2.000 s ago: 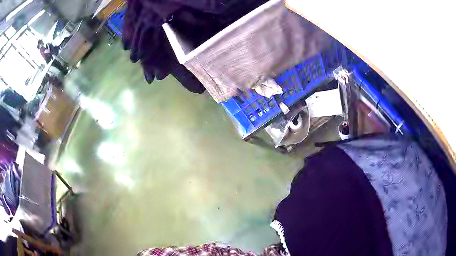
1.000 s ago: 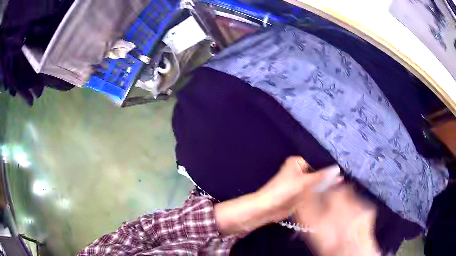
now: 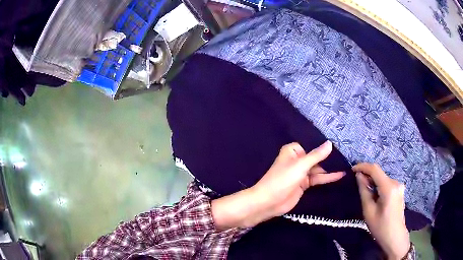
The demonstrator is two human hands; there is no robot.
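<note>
The dark cloth [image 3: 228, 127] lies draped in front of me, with the blue-grey leaf-patterned lining [image 3: 350, 106] along its table side. My left hand [image 3: 289, 177] lies on the dark cloth, its thumb at the seam, pinching the cloth there. My right hand [image 3: 381, 198] is just right of it, thumb and index fingertips closed together at the seam edge. A needle is too small to make out clearly. White tooth-like stitches [image 3: 325, 221] run along the dark cloth below my left hand.
A blue plastic basket [image 3: 104, 76] with grey cloth [image 3: 76, 40] over it stands upper left. A white paper [image 3: 176, 22] is beside it. The pale table edge with a yellowish tape measure [image 3: 406, 43] curves along the upper right. Green floor [image 3: 91, 147] shows at left.
The view has swung right and down onto the cloth. Both hands, absent at first, came in blurred and overlapping, and are now apart, side by side at the seam.
</note>
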